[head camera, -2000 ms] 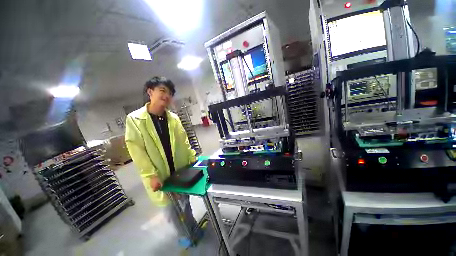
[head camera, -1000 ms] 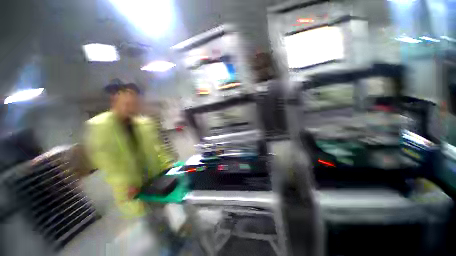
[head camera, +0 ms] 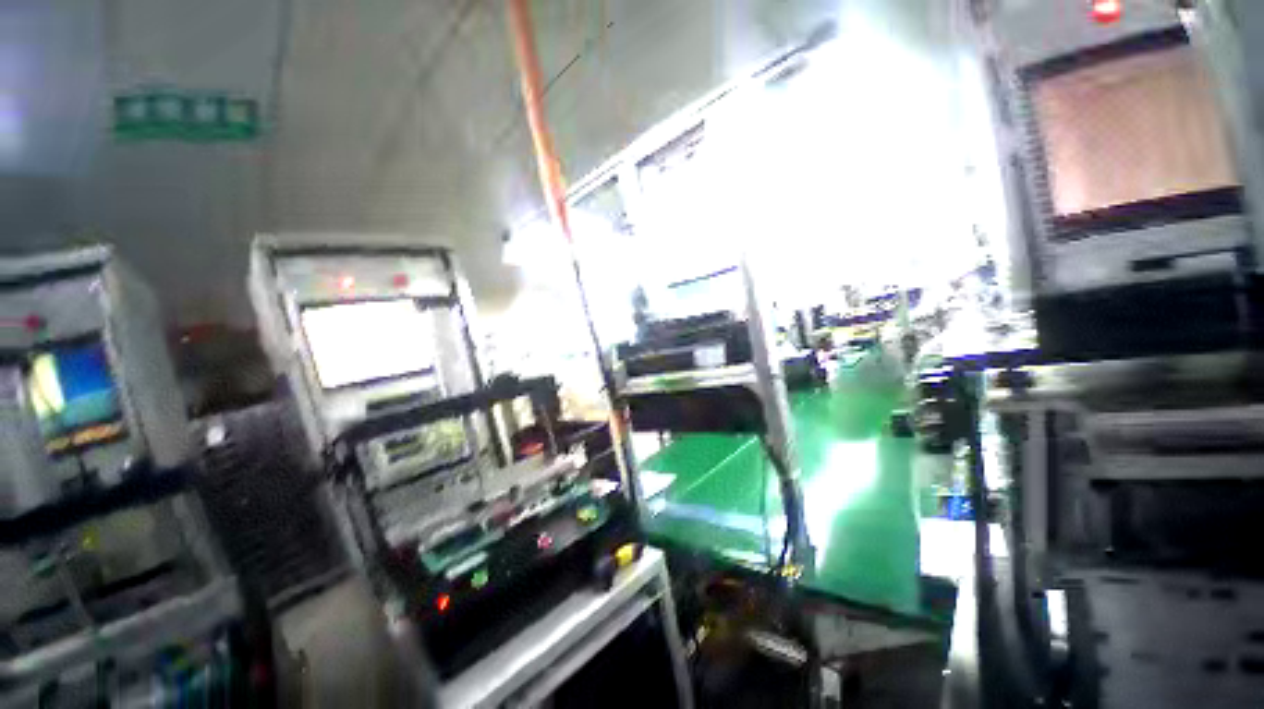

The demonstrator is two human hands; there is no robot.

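Observation:
Neither of my hands is in view. A black test fixture (head camera: 520, 561) with small red and green lit buttons stands on a white metal-framed stand (head camera: 589, 623) left of centre. Green board parts (head camera: 478, 540) show in its nest, under a black frame. A tester cabinet (head camera: 284, 326) with a bright monitor (head camera: 367, 342) stands behind it. The picture is somewhat blurred, so small parts cannot be told.
A second cabinet with a blue-yellow monitor (head camera: 72, 395) is at the left edge. A long green surface (head camera: 866, 513) runs back right of centre. A tall grey cabinet with a pinkish screen (head camera: 1137, 132) stands at the right. An orange pole (head camera: 541, 125) rises near the centre.
The view has swung to the right. The fixtures have shifted left in the picture. The person in yellow and the side table have left the view; the green surface and right cabinet have appeared.

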